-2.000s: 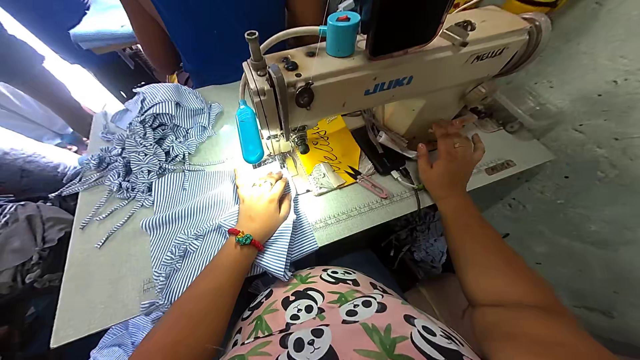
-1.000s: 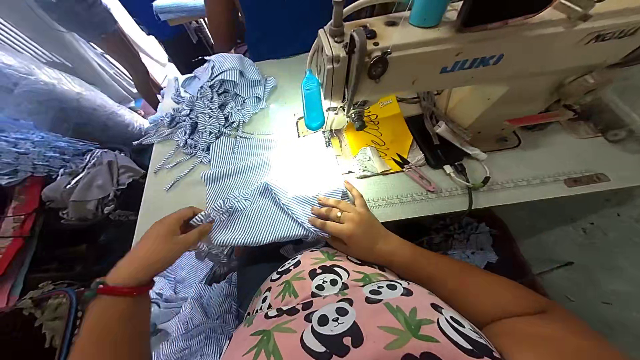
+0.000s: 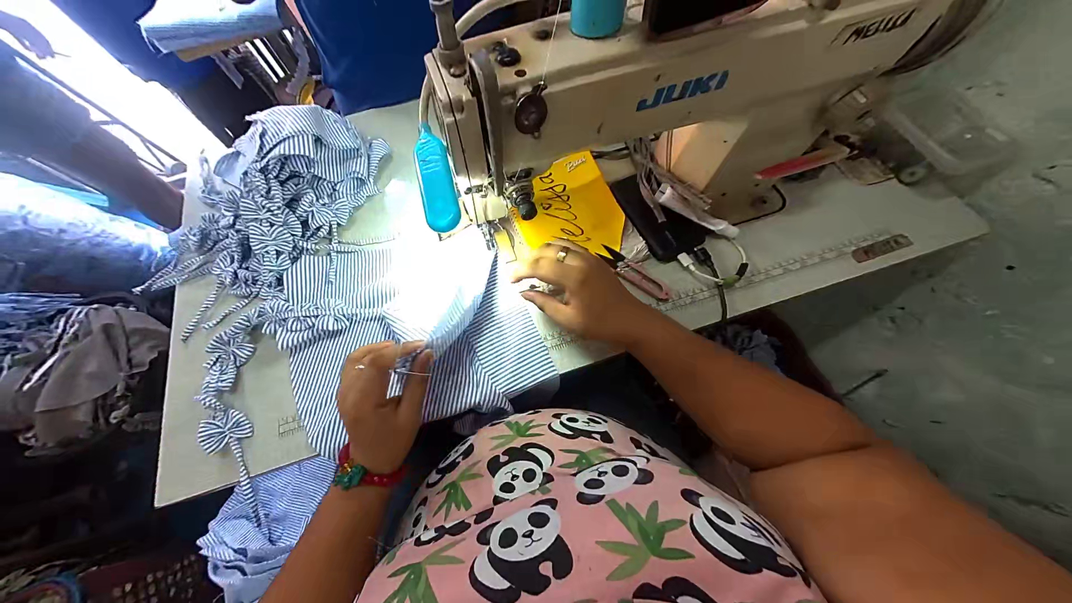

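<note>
Blue-and-white striped fabric (image 3: 502,352) lies across the sewing table, one part reaching the needle area of the industrial sewing machine (image 3: 603,92). My left hand (image 3: 385,398) pinches a folded edge of it between thumb and fingers, left of and nearer than the needle. Beside the presser foot, on the right, my right hand (image 3: 574,293) is spread with bent fingers over the fabric's edge and the table; nothing shows in its grasp. Bright lamp light washes out the cloth by the needle. A string of striped fabric bows (image 3: 226,431) runs down the table's left side.
A heap of striped bows and ties (image 3: 276,209) sits at the back left. Right of the needle are a yellow paper (image 3: 578,201) with writing, pink-handled thread snips (image 3: 641,276), a black device (image 3: 657,222) and cables. Another person's arm (image 3: 100,151) is at the far left.
My right hand has moved from the fabric's near edge to beside the presser foot. My left hand, at the fabric's left edge a second ago, now pinches it nearer the middle.
</note>
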